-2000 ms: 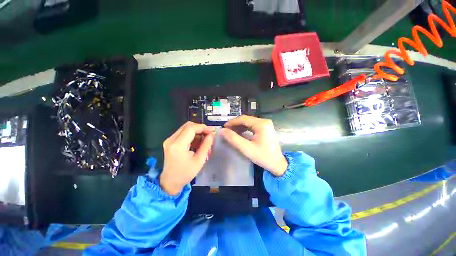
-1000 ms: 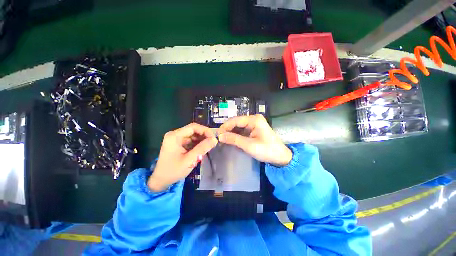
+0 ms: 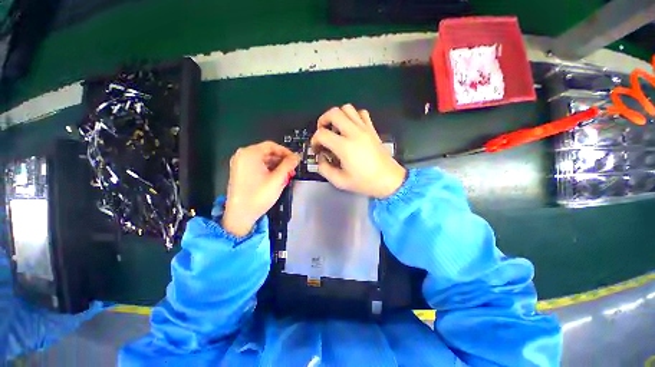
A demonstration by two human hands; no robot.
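Observation:
The tablet assembly (image 3: 334, 229) lies in front of me with its large silver-white rectangle uncovered. Its mainboard (image 3: 294, 136) at the far end is mostly hidden by my hands. My left hand (image 3: 260, 175) is at the board's left part, thumb and forefinger pinched together. A tiny light tip shows at the fingertips, perhaps the small flex-cable part; I cannot tell clearly. My right hand (image 3: 355, 152) is over the middle of the mainboard, fingers curled down, fingertips hidden.
A black parts tray (image 3: 188, 136) with tangled strips is at left, another tablet (image 3: 32, 229) beyond it. A red bin (image 3: 521, 68) with white pieces is upper right. A red-orange tool (image 3: 539, 134), coiled hose (image 3: 632, 104) and clear blister tray (image 3: 596, 168) are at right.
Both hands have moved from the top of the white rectangle up onto the mainboard, and have come apart slightly. The dark strip that hung over the rectangle no longer shows. The view has shifted.

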